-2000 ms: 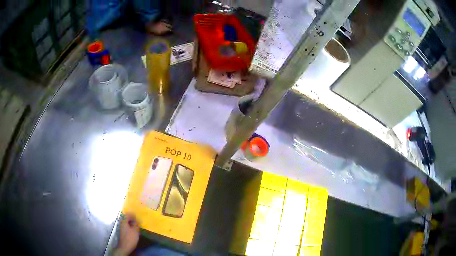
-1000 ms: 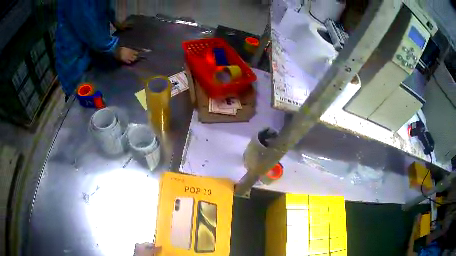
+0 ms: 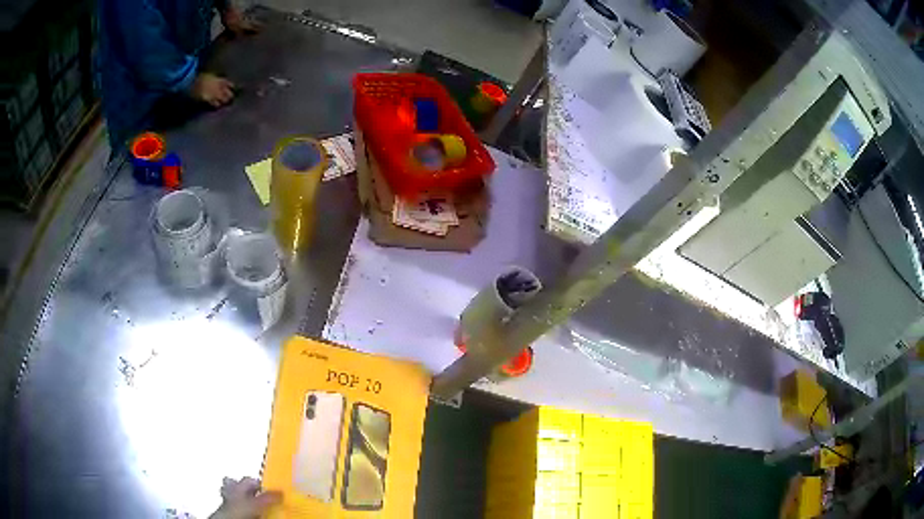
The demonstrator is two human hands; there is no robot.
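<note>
An orange-yellow POP 10 carton panel [image 3: 344, 436], printed with two phones, shows at the bottom centre-left, its lower edge cut off by the frame. My left hand [image 3: 245, 499] is at its lower left edge, with the fingers on that edge; the rest of the hand is cut off by the frame. A tight block of glossy yellow gift boxes [image 3: 583, 464] stands to the right on the dark green bench [image 3: 453, 461]. My right hand is out of the picture.
The metal table [image 3: 86, 350] bears whitish rolls [image 3: 182, 238], a yellowish tape stack [image 3: 294, 198] and a tape dispenser [image 3: 155, 162]. Beyond are a red basket [image 3: 420, 177] and a person's hand [image 3: 214, 89]. A slanting metal post [image 3: 608, 248] crosses a grey holder cup [image 3: 491, 304].
The camera view has shifted, bringing the person in blue and more of the tables into view. My left hand stays at the panel's left edge, lower in the picture than at first.
</note>
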